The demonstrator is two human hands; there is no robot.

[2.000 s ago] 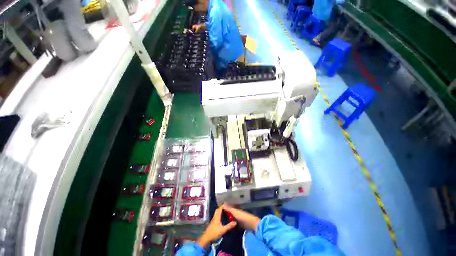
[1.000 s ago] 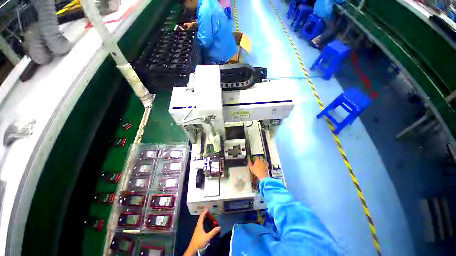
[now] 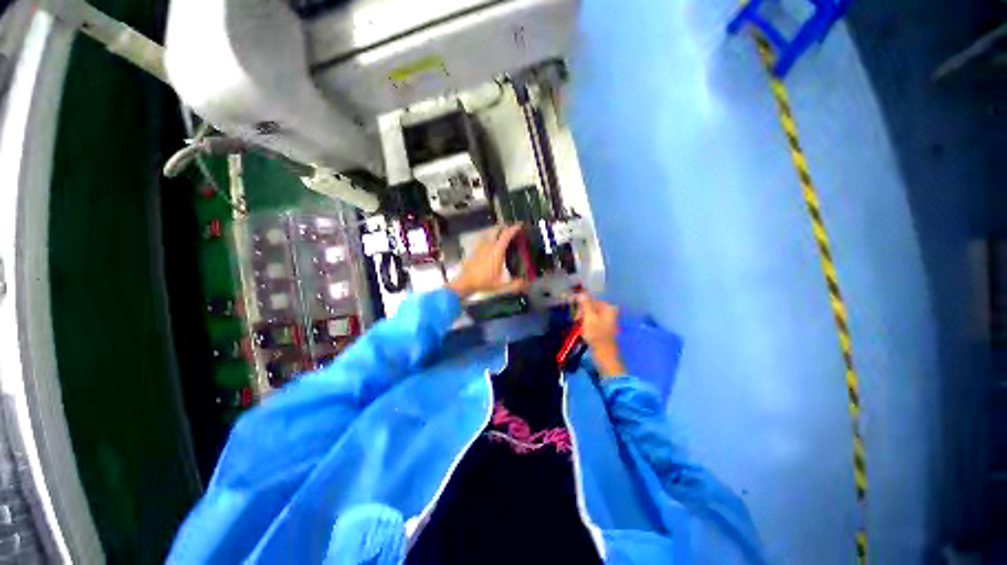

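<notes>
My left hand (image 3: 486, 267) reaches over the front of the white machine (image 3: 425, 50). Its fingers and thumb are around a dark, red-edged phone unit (image 3: 523, 256) at the right-hand station; the image is blurred there, and I cannot tell if the unit is fully seated. My right hand (image 3: 600, 329) is at the machine's front right corner and holds another black phone unit with a red rim (image 3: 571, 344). A further red-edged phone unit (image 3: 417, 240) sits at the left-hand station.
Clear trays (image 3: 296, 285) with phone units lie left of the machine. Beyond a pale rail, the green belt (image 3: 226, 320) carries single phones. The machine's arm and a loose cable hang over the upper left. A blue stool (image 3: 652, 355) stands to the right, another (image 3: 790, 33) farther off.
The view has tilted down and closer. My left hand has moved from the machine's front edge to the right-hand station. My right hand has drawn back from there and now holds a phone unit.
</notes>
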